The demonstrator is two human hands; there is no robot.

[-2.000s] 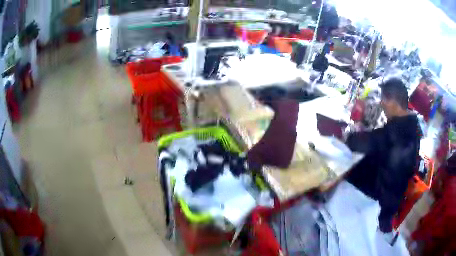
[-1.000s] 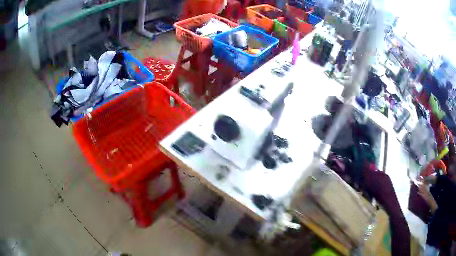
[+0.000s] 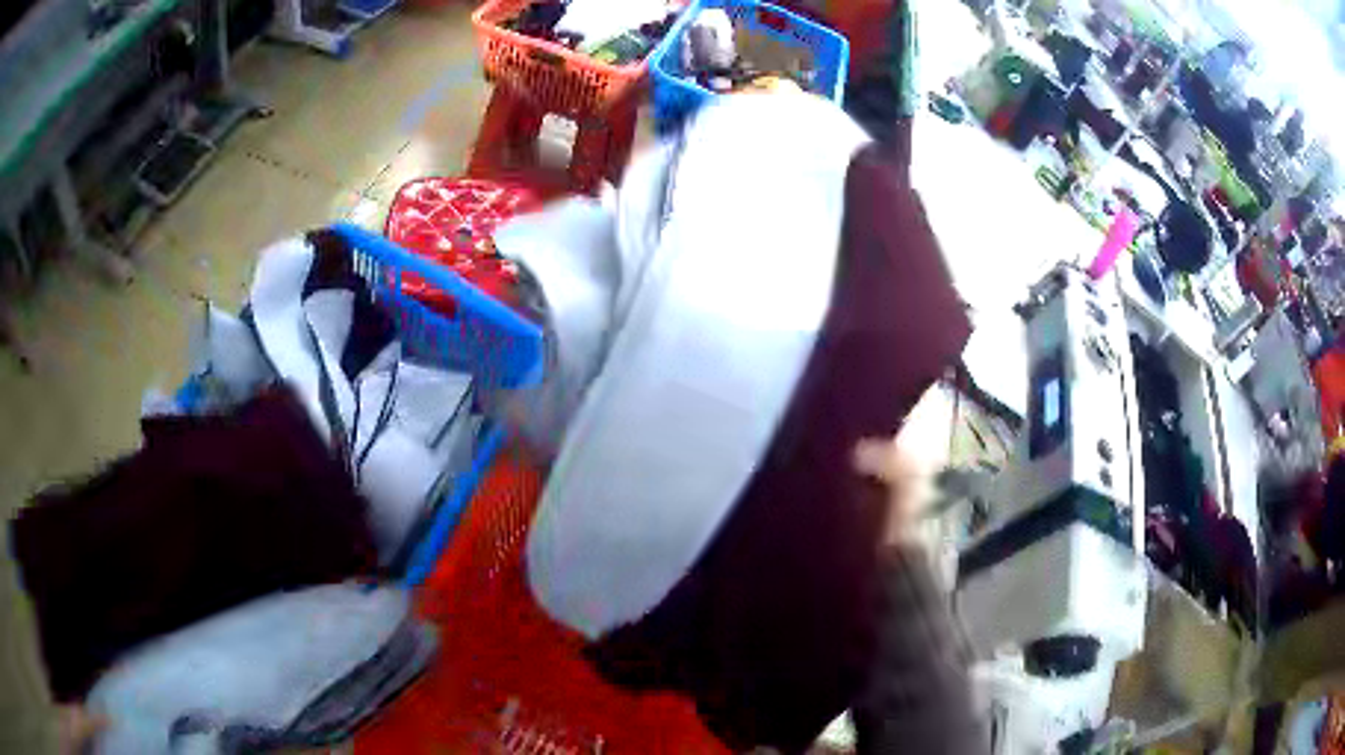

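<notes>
A large bundle of grey panels with dark maroon panels hangs above an orange-red basket. My right hand, blurred, grips its right edge; the fingers are partly hidden. A second bundle, with a maroon piece and grey pieces, is at the lower left. My left hand shows only as a small blurred part at its lower left edge, holding it. A blue basket holds loose grey and dark pieces behind the bundles.
A sewing machine stands on the white table at right, with a pink piece beyond it. A red patterned stool is behind the blue basket. An orange basket and another blue basket are at the back. Tiled floor shows at left.
Both hands and the two grey and maroon bundles have come into view over the baskets. The view has moved closer to the baskets, and the orange-red basket is now largely covered.
</notes>
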